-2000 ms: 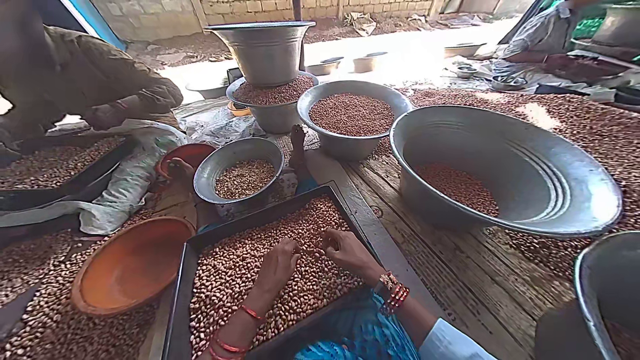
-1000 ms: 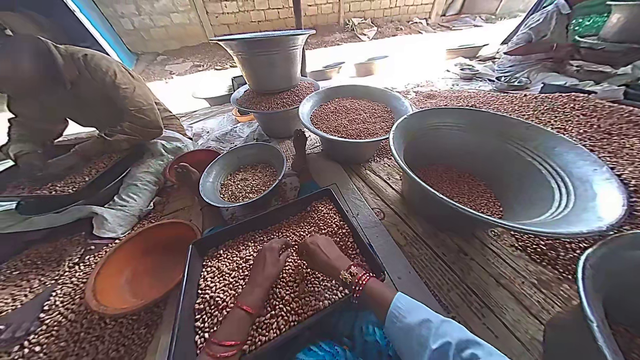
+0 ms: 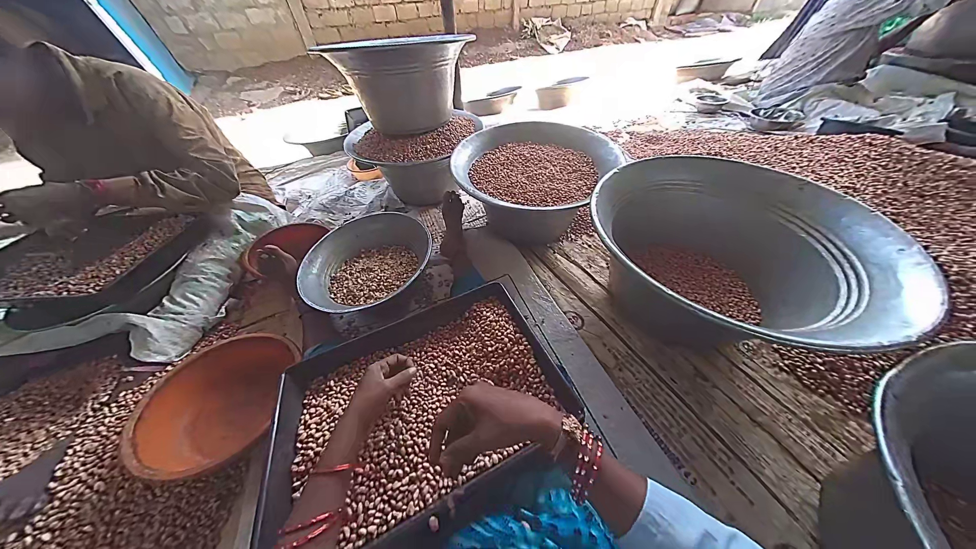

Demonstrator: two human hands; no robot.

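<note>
A black rectangular tray [image 3: 272, 446] full of shelled nuts [image 3: 473, 343] rests on my lap, over blue cloth. My left hand [image 3: 383, 385] is over the middle of the nuts, thumb and forefinger bent toward each other; whether a nut is between them cannot be told. My right hand [image 3: 488, 425] is to its right, low over the nuts, fingers curled down with a gap between thumb and forefinger and nothing visible in it. Red bangles circle both wrists. Just beyond the tray stands a metal basin [image 3: 309, 286] with paler nuts in it.
An orange bowl [image 3: 210, 408] lies left of the tray. Large metal basins [image 3: 770, 229] with nuts stand ahead and right, two of them stacked. Loose nuts [image 3: 831, 164] cover the floor at right. At left a person [image 3: 152, 130] works over another tray [image 3: 152, 263]. Wooden planks [image 3: 701, 427] lie at right.
My hands, close together one second ago, are now apart, with the right one lower and nearer my body. The other person's arm has moved over their tray.
</note>
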